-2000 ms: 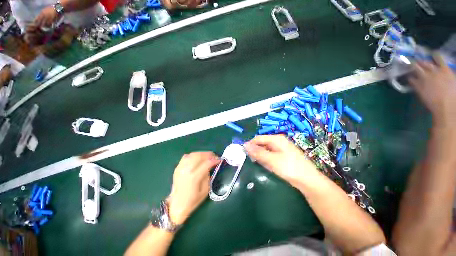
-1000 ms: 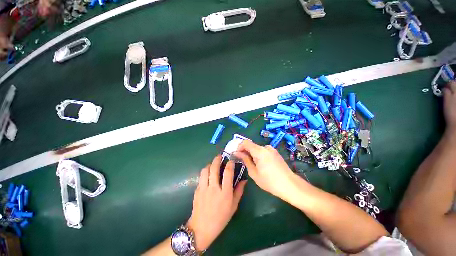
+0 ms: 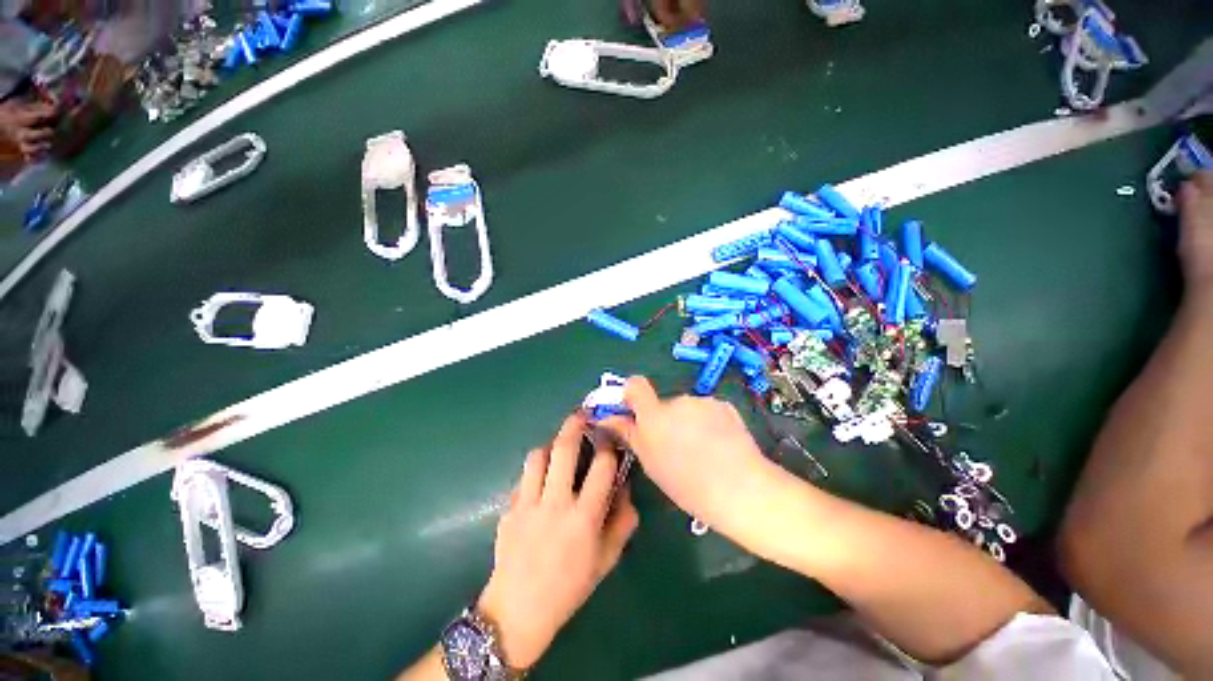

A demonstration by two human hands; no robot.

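A white plastic housing (image 3: 608, 391) lies on the green bench in front of me, with a bit of blue showing at its head. My left hand (image 3: 561, 512) lies over its loop and holds it. My right hand (image 3: 685, 446) has its fingertips on the head end, on the blue part; the fingers hide most of it. A large pile of blue cells (image 3: 805, 295) lies beyond and right of my right hand, with green circuit boards (image 3: 881, 386) and thin wires on its near side.
Small white rings (image 3: 978, 503) lie right of my forearm. Two stacked housings (image 3: 213, 545) lie at left. A white rail (image 3: 439, 343) crosses the bench; more housings (image 3: 459, 240) lie beyond it. Another person's arm (image 3: 1157, 439) is at right. More cells (image 3: 80, 579) lie lower left.
A blue part now shows at the housing head under my right fingers. The loose cell near the housing has gone from its spot. My left hand has moved onto the loop since the earliest frame.
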